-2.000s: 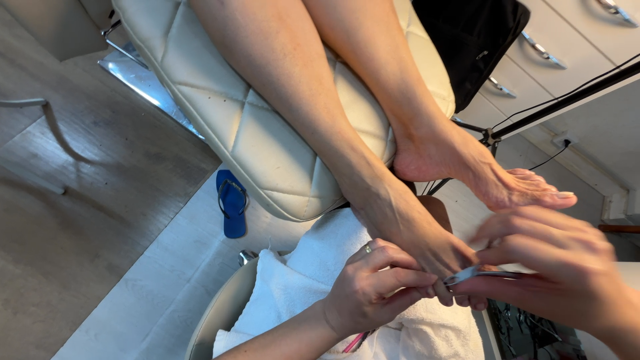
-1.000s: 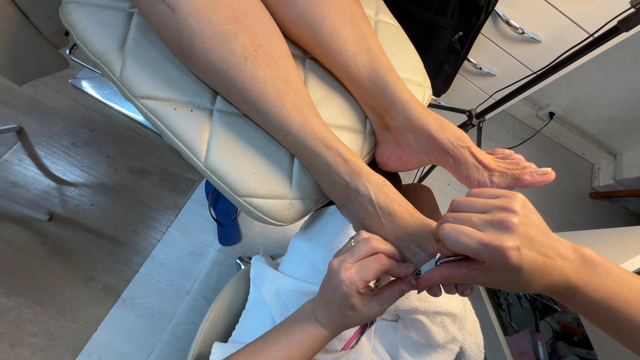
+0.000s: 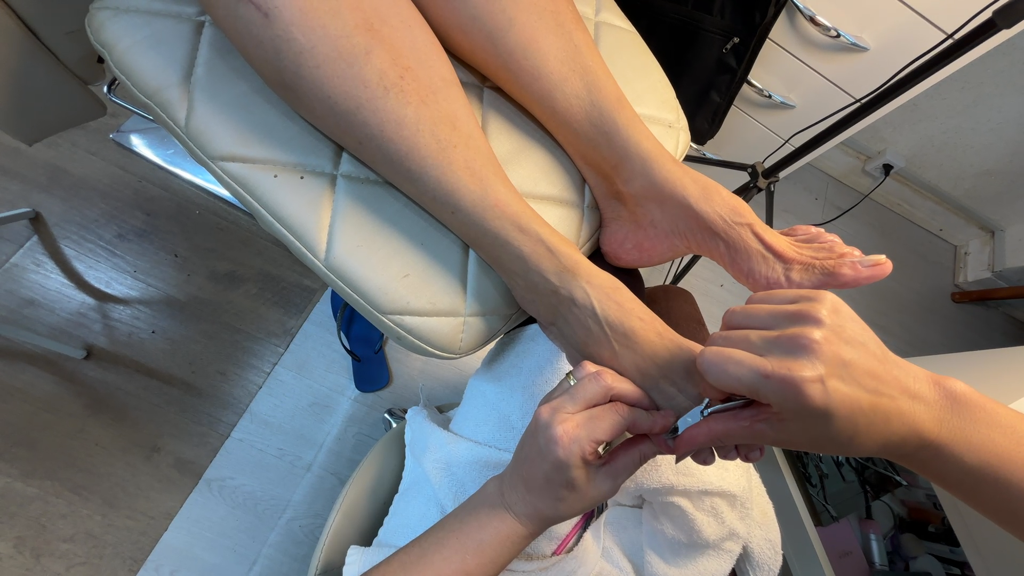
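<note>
My right hand (image 3: 788, 372) is closed around the handles of metal nippers (image 3: 693, 418), whose jaws lie at the big toe of another person's near foot (image 3: 616, 336). With its thumb and fingers my left hand (image 3: 584, 436) pinches that toe from the other side; a ring is on one finger, and a small metallic thing shows between its fingers, too hidden to name. Beneath the near foot lies a white towel (image 3: 688, 512). The person's other foot (image 3: 744, 240) rests above, toes to the right, touched by neither hand.
The person's legs lie on a cream quilted leg rest (image 3: 400, 248). A blue flip-flop (image 3: 366, 348) is on the floor. Right of it stand a black tripod (image 3: 758, 172), white drawers (image 3: 808, 72) and an open drawer of supplies (image 3: 888, 512). A pink-handled thing (image 3: 572, 534) lies on the towel.
Two seconds ago my right hand was blurred, its fingers lifted and spread; now they are curled around the nippers. My left hand stays at the toe.
</note>
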